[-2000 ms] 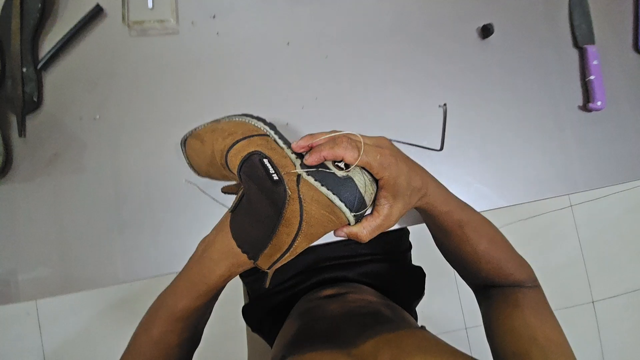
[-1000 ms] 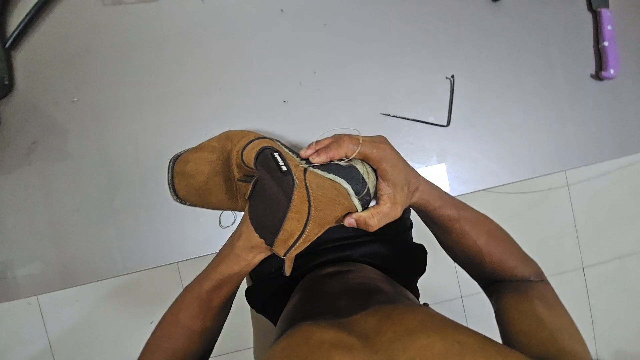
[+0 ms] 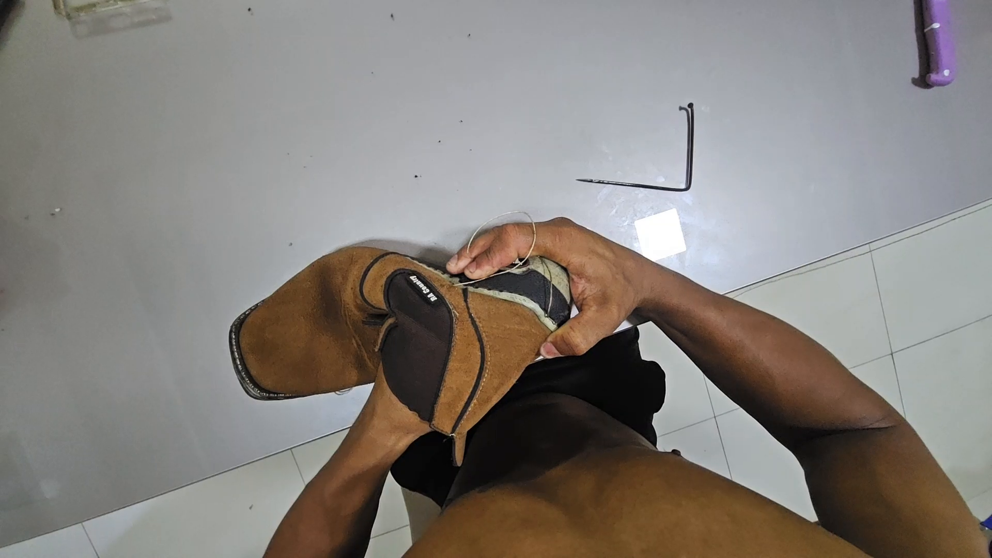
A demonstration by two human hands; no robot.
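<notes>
A tan suede ankle boot (image 3: 310, 325) with dark side panels lies tilted at the table's near edge, its square toe to the left. My right hand (image 3: 573, 279) grips the heel end, fingers on the sole edge and thumb at the back of the heel. A pale thread (image 3: 500, 215) loops over those fingers from the seam between upper and sole. My left hand is hidden inside or behind the boot; only the wrist and forearm (image 3: 387, 426) show, at the boot's opening. A bent metal awl or hooked needle (image 3: 690, 147) lies on the table beyond my right hand.
The grey table (image 3: 194, 170) bears small dark specks. A purple handle (image 3: 939, 43) of a knife lies at the far right, and a clear plastic container (image 3: 112, 9) at the far left. Tiled floor (image 3: 930, 310) shows past the table's near edge.
The boot has rolled since two seconds ago, so that more of the toe's top shows and less of its sole edge. My right hand has stayed at the heel.
</notes>
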